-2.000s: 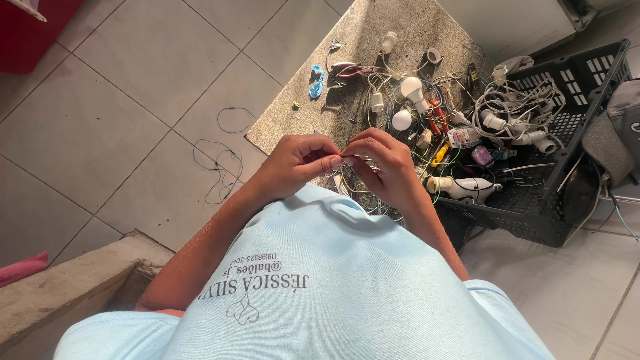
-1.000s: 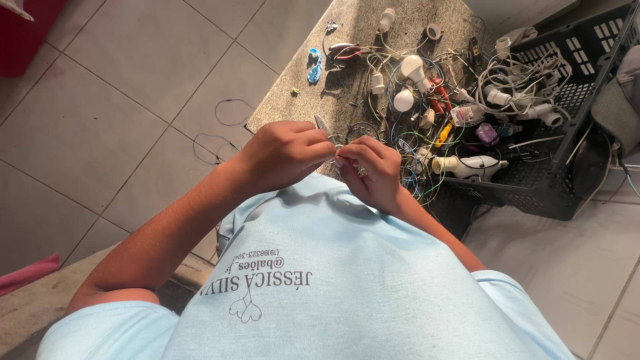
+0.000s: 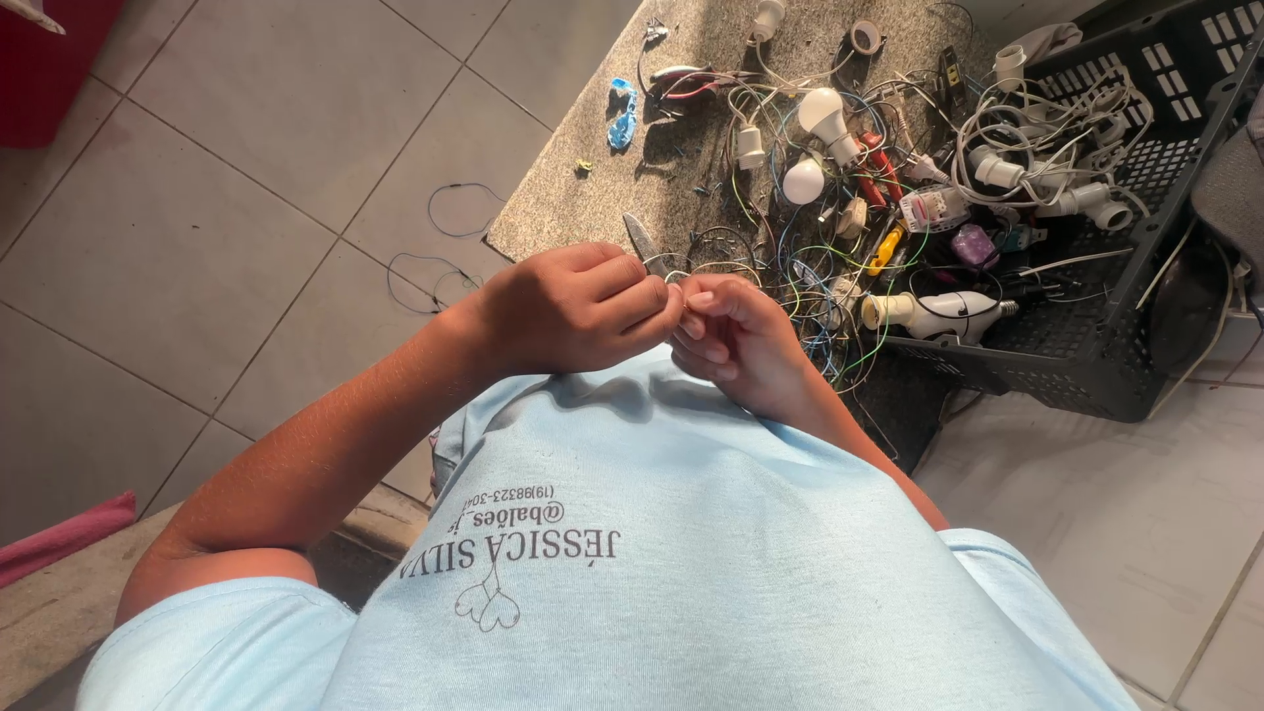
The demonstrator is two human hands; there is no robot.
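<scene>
My left hand (image 3: 592, 306), its back to the camera, meets my right hand (image 3: 736, 341) in front of the pale blue shirt. Both hands pinch a thin wire (image 3: 688, 304) where the fingertips come together; its end is mostly hidden. A pointed metal blade (image 3: 644, 243) shows just above my left fingers; its handle is hidden, and I cannot tell whether it is held or lies on the slab. Beyond my right hand spreads a tangle of thin coloured wires (image 3: 815, 296), with a white light bulb (image 3: 828, 120) and a round white bulb (image 3: 803, 182) among them.
The speckled stone slab (image 3: 553, 188) also bears pliers (image 3: 696, 84), a blue crumpled piece (image 3: 622, 117), a white lamp socket (image 3: 750, 146) and a tape roll (image 3: 865, 38). At the right, a black plastic crate (image 3: 1136, 326) holds white cables and sockets. Wire loops (image 3: 464, 209) lie on the tiled floor.
My left hand has turned so that its back shows more, with the fingers curled over. Both hands stay together at the fingertips. The view has shifted slightly.
</scene>
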